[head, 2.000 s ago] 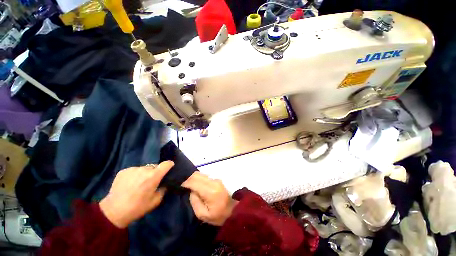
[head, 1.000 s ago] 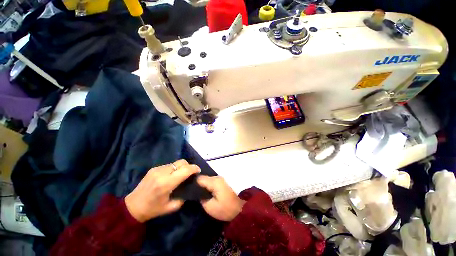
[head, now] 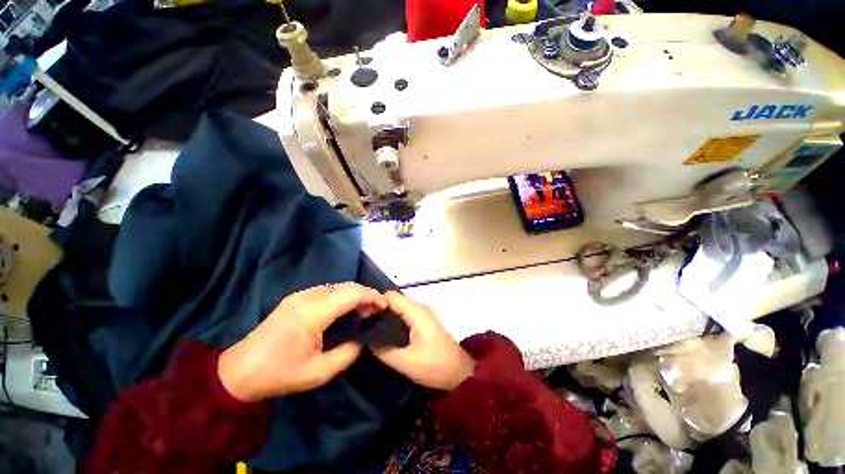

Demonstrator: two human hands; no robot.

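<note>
A large dark teal cloth (head: 232, 231) lies to the left of the needle area and hangs down toward me. My left hand (head: 295, 344) and my right hand (head: 424, 344) meet in front of the machine bed. Both pinch a small black folded edge (head: 369, 329) of the garment between thumbs and fingers. The fingertips nearly touch at its top. The cream-white sewing machine head (head: 519, 111) stands behind. The presser foot area (head: 404, 222) is away from the hands; nothing held is under it.
A lit smartphone (head: 547, 199) lies under the machine arm. Metal scissors (head: 613, 273) and crumpled clear plastic (head: 732, 259) lie on the right of the bed (head: 519, 319). White-and-black bundles (head: 690, 380) are heaped at lower right. Black cloth (head: 185, 65) lies behind left.
The view has shifted, so the machine appears further right and higher. My hands have drawn their fingertips together around the black edge, which shows less between them. The phone screen has changed from yellowish to red.
</note>
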